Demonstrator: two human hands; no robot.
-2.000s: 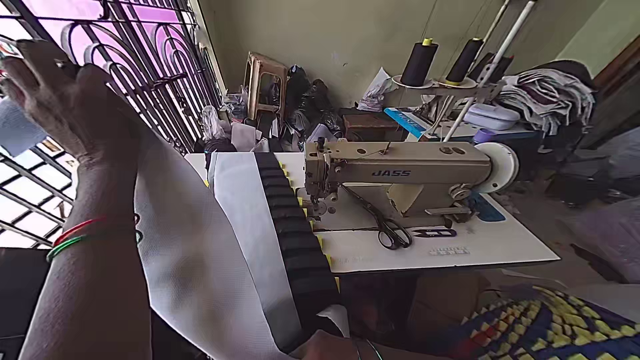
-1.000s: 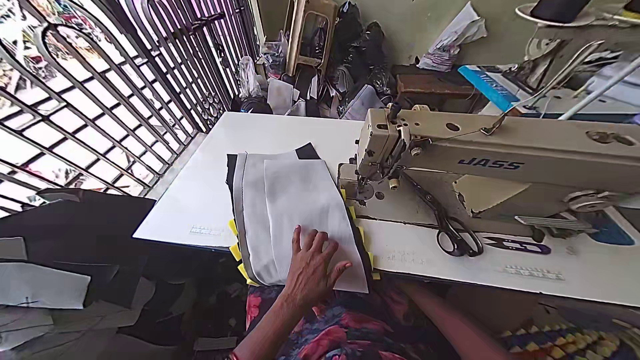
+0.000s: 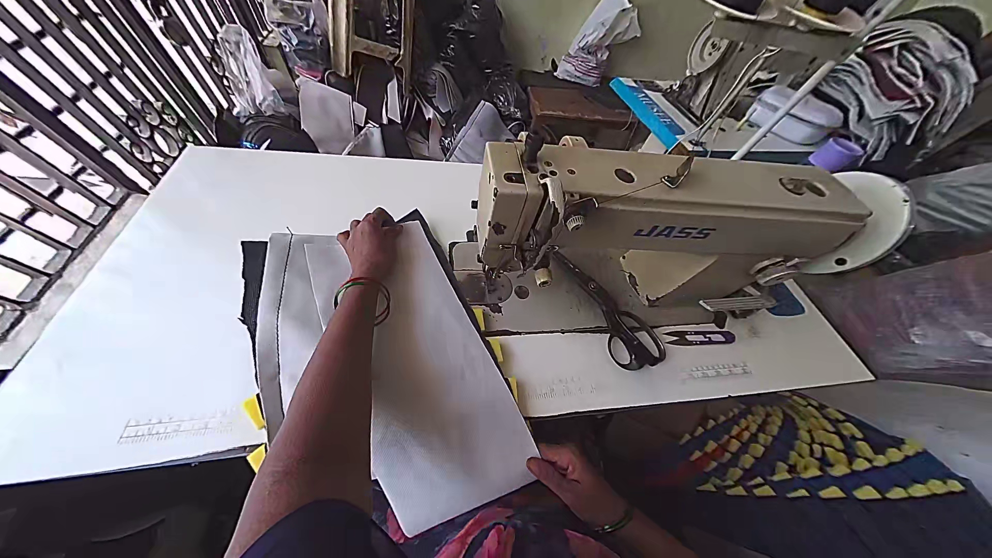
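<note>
A white fabric panel (image 3: 442, 372) lies over a stitched grey-white piece (image 3: 298, 310) with dark cloth beneath and yellow tabs along both sides. On the panel's far edge, near its top left corner, is my left hand (image 3: 370, 244), fingers curled; whether it grips is unclear. My right hand (image 3: 573, 480) pinches the panel's near right corner between thumb and fingers. The JASS sewing machine (image 3: 666, 201) stands just right of the panel, its needle area beside the dark edge. Black-handled scissors (image 3: 632, 333) and purple thread snips (image 3: 701, 338) lie on the machine's right side.
The white sewing table (image 3: 155, 310) runs beneath everything, with a barred metal window grille (image 3: 85, 116) at the left. Bags and fabric scraps (image 3: 333, 112) are piled behind. A dark blue cloth with yellow tabs (image 3: 829, 465) is at the lower right, and folded cloths (image 3: 907, 85) are stacked at the back right.
My left hand has moved from the near part of the piece to the far edge. A separate white panel now lies on top, with my right hand at its near corner. The view has shifted.
</note>
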